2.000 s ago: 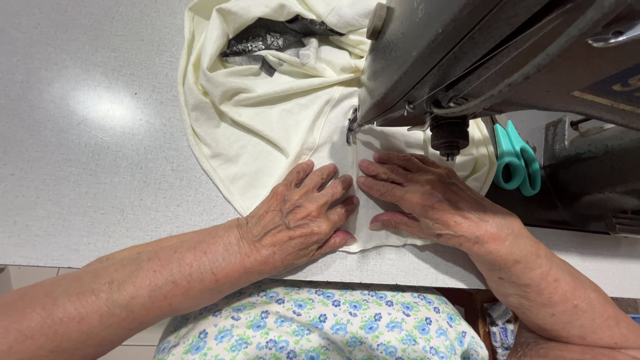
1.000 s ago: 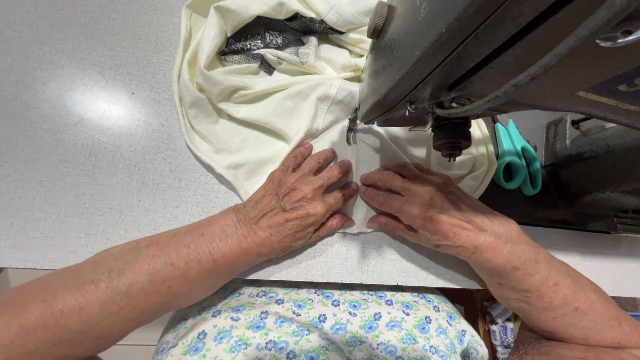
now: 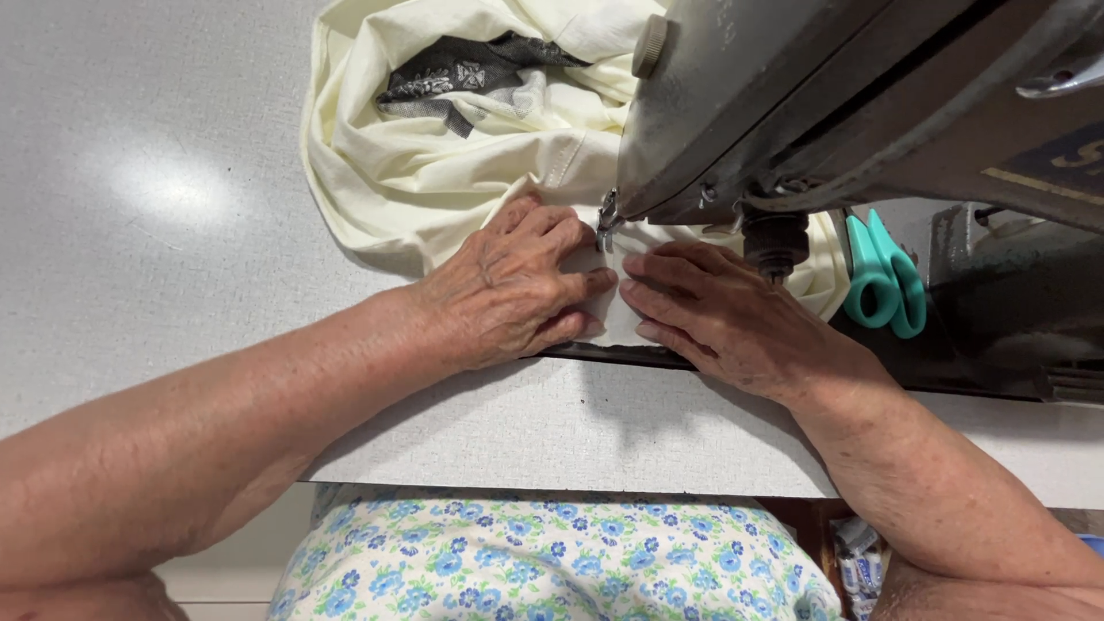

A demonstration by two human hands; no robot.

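A cream fabric garment point(image 3: 388, 207) lies bunched on the sewing machine bed, with a dark printed piece point(image 3: 466, 78) showing in its folds. My left hand point(image 3: 517, 280) presses flat on the cloth, left of the presser foot point(image 3: 607, 220). On the other side, my right hand point(image 3: 724, 310) rests on the cloth with its fingers spread slightly, its fingertips close to those of my left hand. The cloth runs between them under the presser foot. The needle is hard to make out.
The sewing machine head point(image 3: 759, 103) extends across the upper right. Teal-handled scissors point(image 3: 871, 293) lie on the machine bed beside the garment. The light table's front edge point(image 3: 561, 492) runs above a floral-covered lap. Small packaged items point(image 3: 858, 565) sit in an opening below the table.
The cloth's near edge has moved away from me, toward the presser foot, uncovering the machine bed's dark edge. Both hands have moved forward with the cloth.
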